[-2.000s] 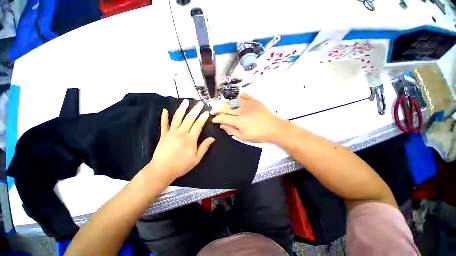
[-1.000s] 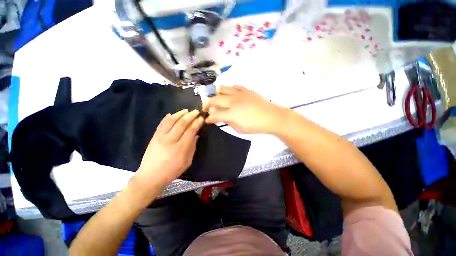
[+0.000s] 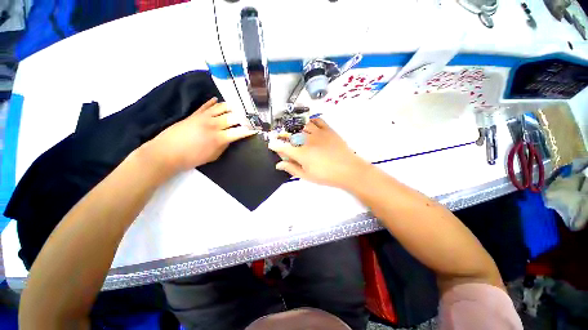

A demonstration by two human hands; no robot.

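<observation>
The black cloth piece (image 3: 251, 174) lies on the white machine table, its right end a pointed corner below the needle area and its bulk curving to the left edge. My left hand (image 3: 200, 135) lies flat on the cloth left of the presser foot (image 3: 265, 129), fingers apart and pointing at it. My right hand (image 3: 316, 151) rests at the cloth's right edge beside the foot, fingertips close to it; a grey band is on one finger. The sewing machine (image 3: 387, 38) stands over the cloth. The needle tip is too small to tell.
Red-handled scissors (image 3: 526, 166) lie at the table's right end, near small metal tools (image 3: 491, 143) and a tan block (image 3: 561, 129). The table's front edge (image 3: 258, 254) has tape-like markings. Blue and black cloth (image 3: 48, 32) is beyond the left back edge.
The cloth has turned and moved up, so its right end now shows a pointed corner. My left hand has moved up and left beside the foot. My right hand has stayed near the foot.
</observation>
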